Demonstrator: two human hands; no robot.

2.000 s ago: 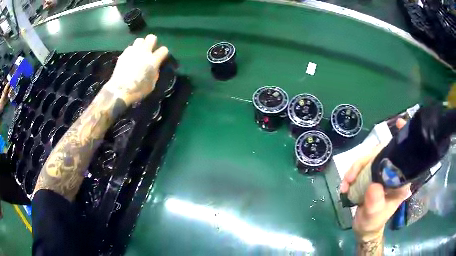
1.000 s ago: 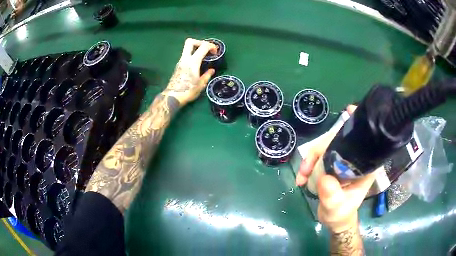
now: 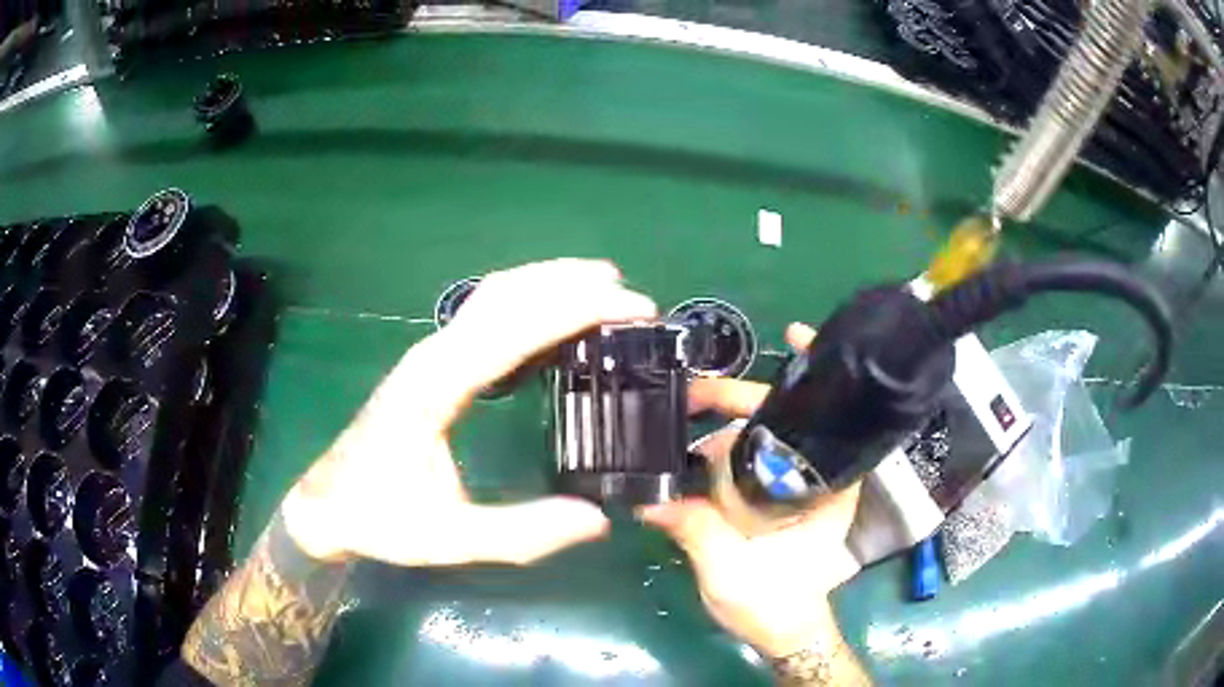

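Note:
A black ribbed cylindrical unit (image 3: 620,416) is held up in front of me, its slotted side facing me. My left hand (image 3: 463,430) is around it, fingers on its top and thumb near its lower edge. My right hand (image 3: 772,550) holds the black electric screwdriver (image 3: 839,389) with its round blue-and-white sticker, and its fingertips reach the unit's right side. The screwdriver tip is hidden. Behind the hands, two standing units show partly: one with a pale ring (image 3: 711,336), another at the left (image 3: 461,301).
Black blister tray (image 3: 128,403) at left with one unit (image 3: 157,224) on it. Another unit (image 3: 223,108) stands far left. Screw feeder (image 3: 987,403), clear bag (image 3: 1067,443) and blue stick (image 3: 925,569) lie right. A spring (image 3: 1074,108) and cable hang above the screwdriver.
My left hand has lifted the unit from the bench and brought it to the middle. My right hand and the screwdriver have moved left to meet it. The view has shifted.

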